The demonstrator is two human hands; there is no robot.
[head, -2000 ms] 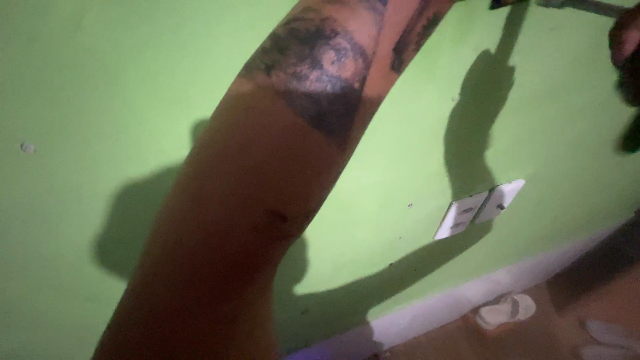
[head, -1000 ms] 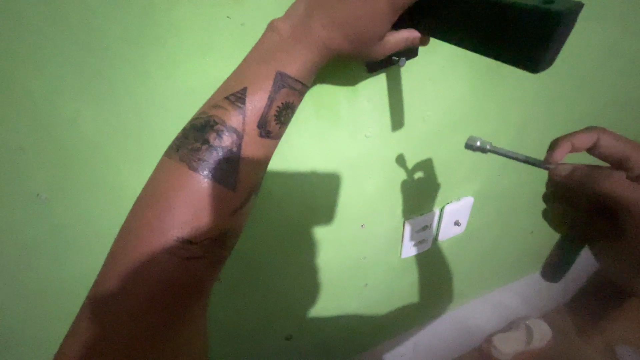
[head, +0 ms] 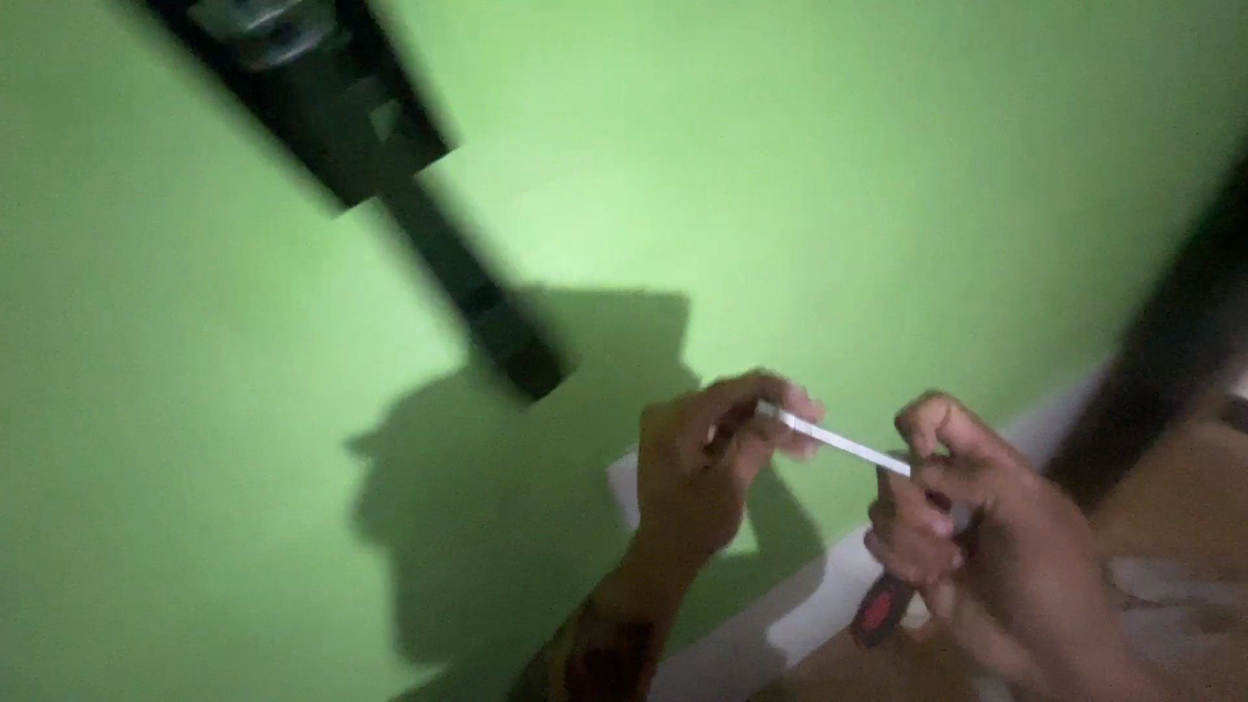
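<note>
My right hand (head: pixel 975 497) grips a slim metal rod (head: pixel 858 450), which looks like a socket driver shaft. A second tool's dark handle with a red patch (head: pixel 877 609) sticks out below the same hand. My left hand (head: pixel 702 458) has its fingertips at the rod's far end; blur hides whether they close on it. Up and to the left, a dark metal bracket (head: pixel 390 146) with a narrower arm extends across the green wall, held by neither hand.
A white wall plate (head: pixel 624 487) is partly hidden behind my left wrist. The green wall (head: pixel 877 195) meets a pale baseboard (head: pixel 799 604) above a brownish floor (head: pixel 1160 487). A dark, blurred upright shape (head: pixel 1160 341) stands at the right.
My left hand has left the dark bracket and come to the tip of the metal rod in my right hand. The view has shifted and turned.
</note>
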